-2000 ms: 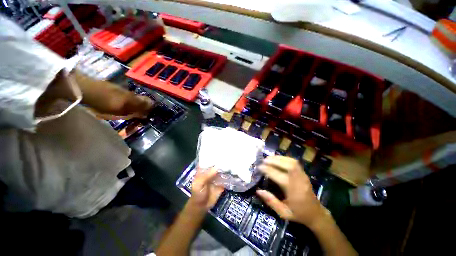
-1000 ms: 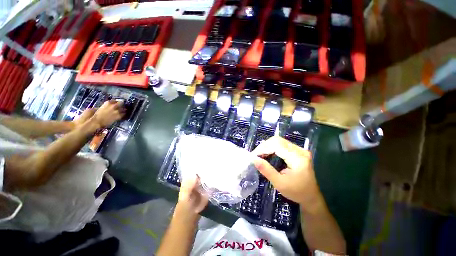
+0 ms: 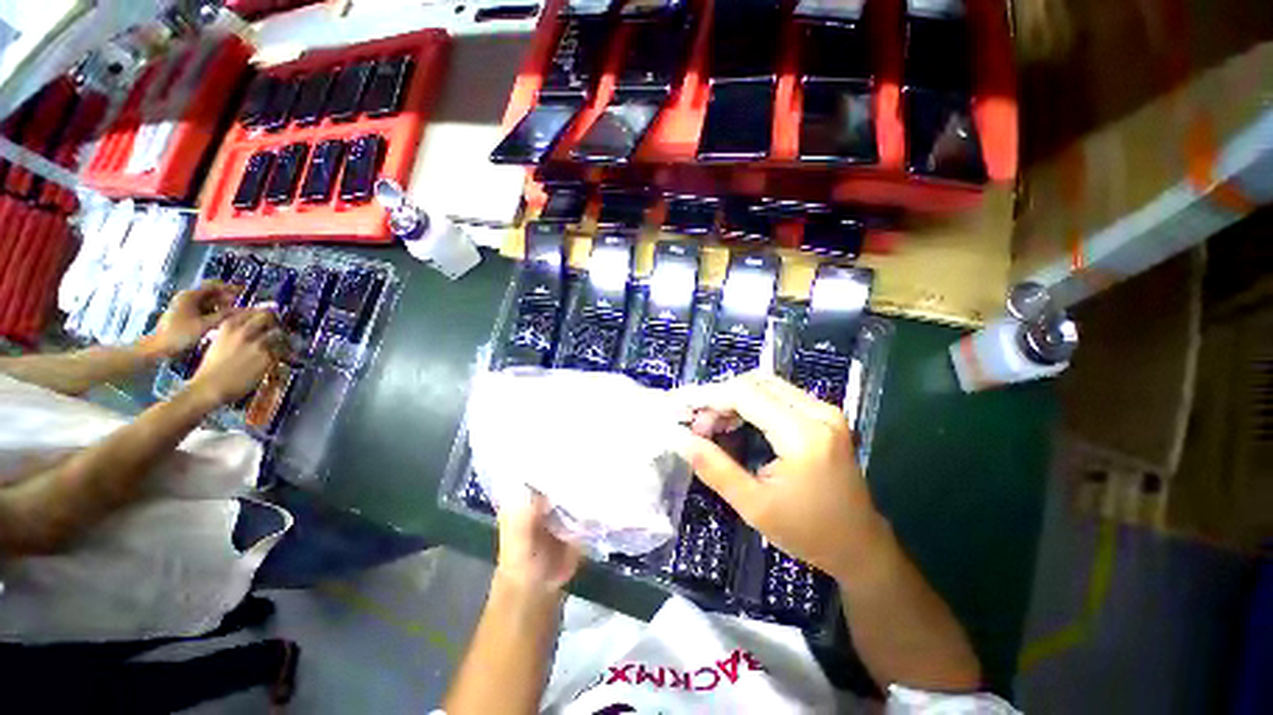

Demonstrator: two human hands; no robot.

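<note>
My left hand (image 3: pixel 533 542) holds a bulky white cloth bundle or plastic bag (image 3: pixel 575 444) from below, over the left part of a clear plastic tray (image 3: pixel 874 366). My right hand (image 3: pixel 782 454) is at the bundle's right edge with thumb and fingers pinched on it. Open black flip phones (image 3: pixel 667 314) lie in the tray in rows, dark lids at the far end and keypads nearer me. The bundle hides several of them.
A red foam tray (image 3: pixel 994 140) with open phones stands behind. Another red tray (image 3: pixel 408 154) is at the left. Metal-topped bottles stand left (image 3: pixel 444 246) and right (image 3: pixel 994 355). At left, another person's hands (image 3: pixel 231 352) work over a clear tray.
The view has swung, so the trays sit differently in the picture. The bundle stays in my left hand. My right hand's fingers have moved from apart beside the bundle to pinched on its edge.
</note>
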